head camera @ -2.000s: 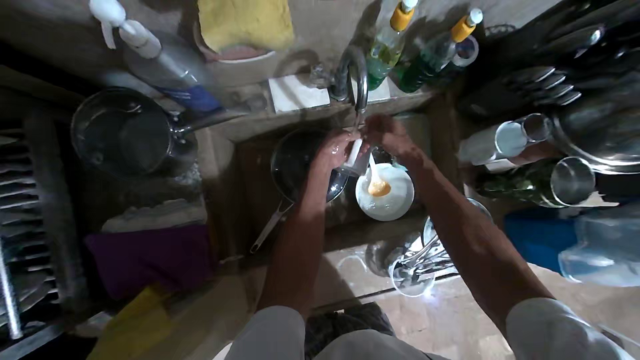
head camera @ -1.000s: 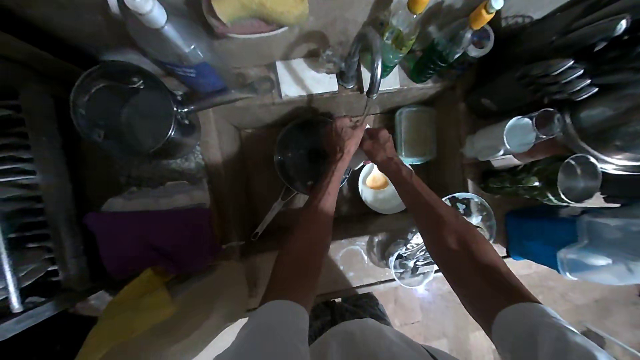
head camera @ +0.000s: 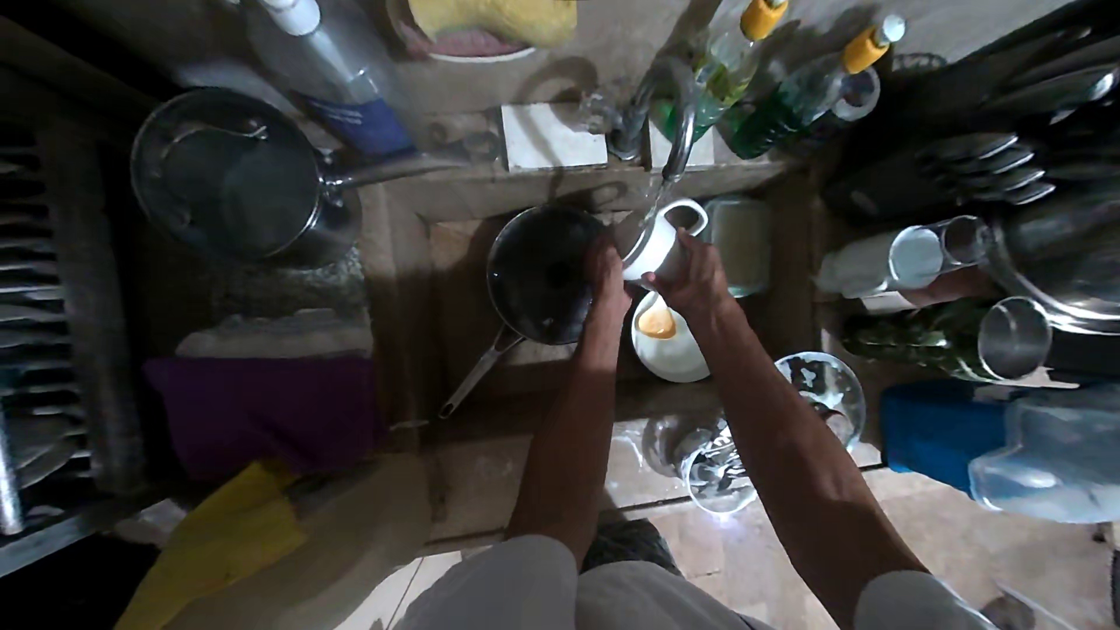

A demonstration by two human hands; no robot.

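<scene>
A white cup (head camera: 654,249) with a handle is tilted under the metal faucet (head camera: 684,131), and water runs down at it. My right hand (head camera: 696,276) grips the cup from the right. At its left side is my left hand (head camera: 605,271), its fingers partly hidden, so its hold is unclear. Below my hands, a white bowl (head camera: 672,354) with something orange in it stands in the sink (head camera: 402,262). A dark frying pan (head camera: 542,280) lies to the left, close to my left hand. Right of the cup is a clear rectangular container (head camera: 739,245).
A saucepan (head camera: 232,179) stands left of the sink. Bottles (head camera: 787,96) with orange collars are behind the faucet. A glass with cutlery (head camera: 719,472) and a clear bowl (head camera: 827,394) are at the near edge. Glasses (head camera: 917,255) and a blue container (head camera: 932,429) lie right.
The white cup now shows plainly in my right hand under the faucet; one second ago my hands were close together there. The spoon seen in the white bowl two seconds ago no longer shows there.
</scene>
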